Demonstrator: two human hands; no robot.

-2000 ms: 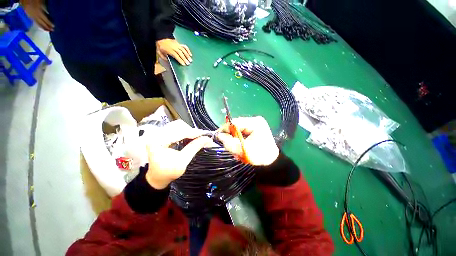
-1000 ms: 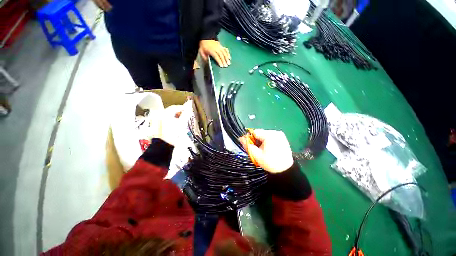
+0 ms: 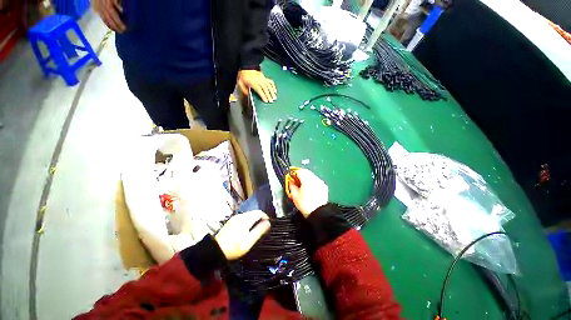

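The black cable bundle [image 3: 275, 250] lies at the table edge over my lap, with small blue specks on it. My left hand [image 3: 242, 234] is on the left side of this bundle with its fingers curled at a cable; the exact grip is hard to see. My right hand [image 3: 307, 190] is above the table edge, holding the orange-handled scissors [image 3: 292, 179]; their blades are not clearly visible. Cable ends with silvery tips [image 3: 285, 134] lie just beyond the right hand. A curved cable bundle [image 3: 375, 150] arcs over the green mat to the right.
A cardboard box [image 3: 128, 231] with white bags stands left. A person [image 3: 178, 50] stands ahead, one hand [image 3: 257, 85] on the table corner. A clear bag of small parts [image 3: 447, 200] lies right. Cable heaps [image 3: 307, 47] lie at the far side. A blue stool [image 3: 62, 47] stands far left.
Two seconds ago both hands met at a cable end with the scissors. They are now apart, the left lowered onto the bundle and the right near the table edge. The view has shifted.
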